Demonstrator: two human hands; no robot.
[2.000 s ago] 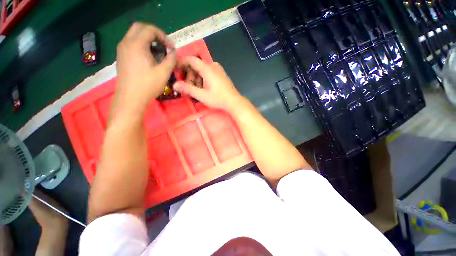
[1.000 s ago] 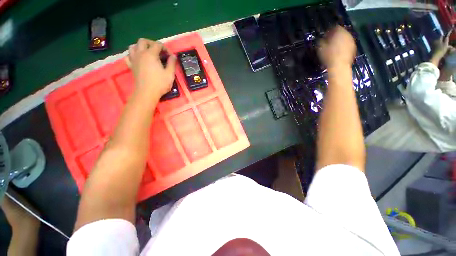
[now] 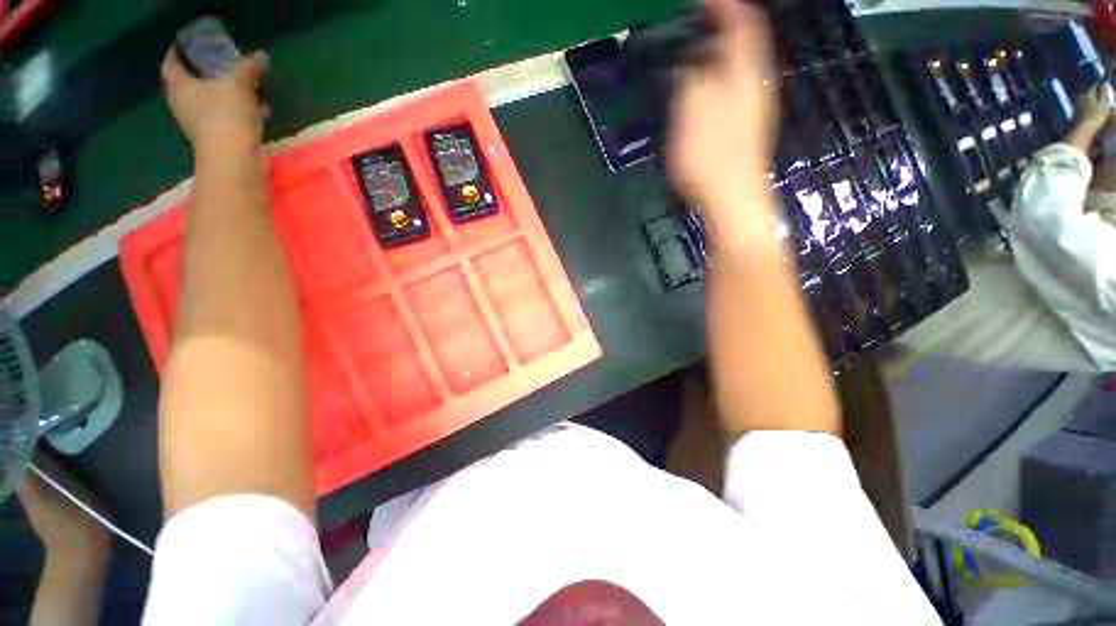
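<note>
The red turnover tray [image 3: 455, 294] lies in front of me. Two phone units, one [image 3: 390, 193] beside the other [image 3: 461, 173], lie in its far right pockets; its other visible pockets hold nothing. My left hand [image 3: 218, 92] is over the green belt, its fingers around a phone unit [image 3: 208, 47] with its grey area up. My right hand [image 3: 725, 122] is blurred, at the left edge of the black blister trays [image 3: 844, 202]. A dark blurred shape lies by its fingers; whether it holds it I cannot tell.
A flat dark panel [image 3: 612, 104] and a loose frame [image 3: 672, 252] lie between the trays. Another unit [image 3: 50, 177] is on the green conveyor belt [image 3: 367, 37]. A fan [image 3: 76, 397] and another person's arm are at left. Another worker's sleeve [image 3: 1062, 232] is at right.
My left hand has left the red tray and moved to the unit on the belt. Both units in the tray are now uncovered. My right hand has moved left from over the black trays.
</note>
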